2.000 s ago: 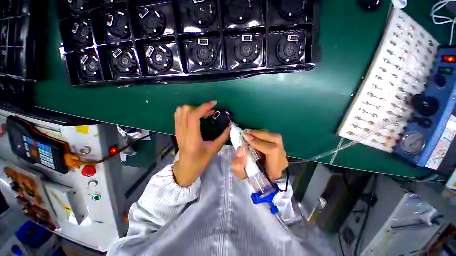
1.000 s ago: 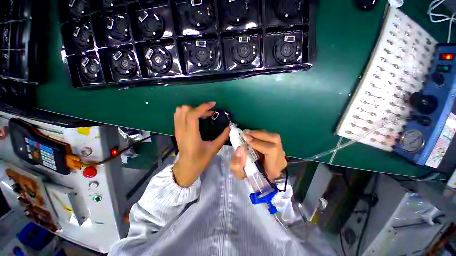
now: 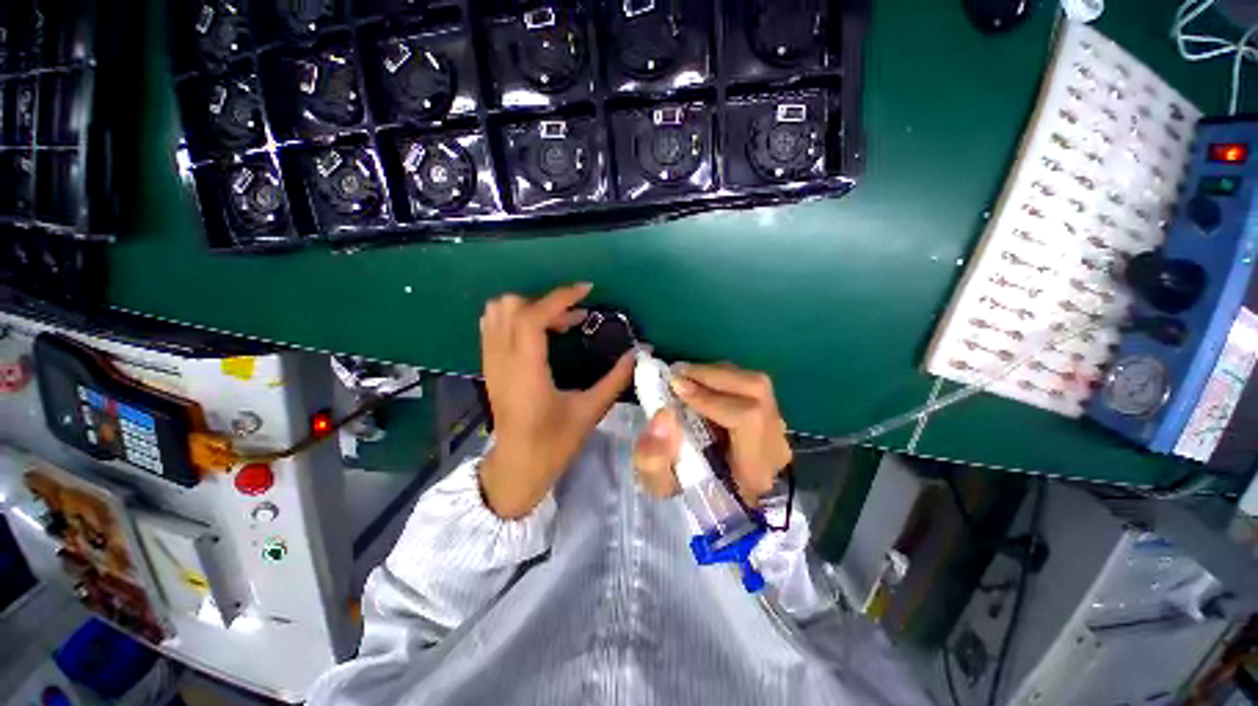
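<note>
My left hand (image 3: 531,393) holds a round black part (image 3: 591,348) by its edge between thumb and fingers, at the near edge of the green mat. A small light rectangular mark shows on the part's upper side. My right hand (image 3: 717,428) holds the white and clear dispensing syringe (image 3: 660,400) like a pen. The syringe tip is at the right edge of the black part; whether it touches cannot be told. The blue syringe adapter (image 3: 727,542) is at its rear end. The black pocket tray (image 3: 531,221) with round black parts lies beyond my hands.
Other black trays (image 3: 55,235) lie at far left. A white board with rows of small marks (image 3: 1062,221) leans against the blue controller (image 3: 1186,331) at right. A clear air hose (image 3: 952,400) runs towards it. A loose black part (image 3: 996,11) lies at top right. A keypad pendant (image 3: 117,414) is at lower left.
The syringe tip has shifted slightly down along the right edge of the black part. Both hands keep their hold. The view has shifted slightly.
</note>
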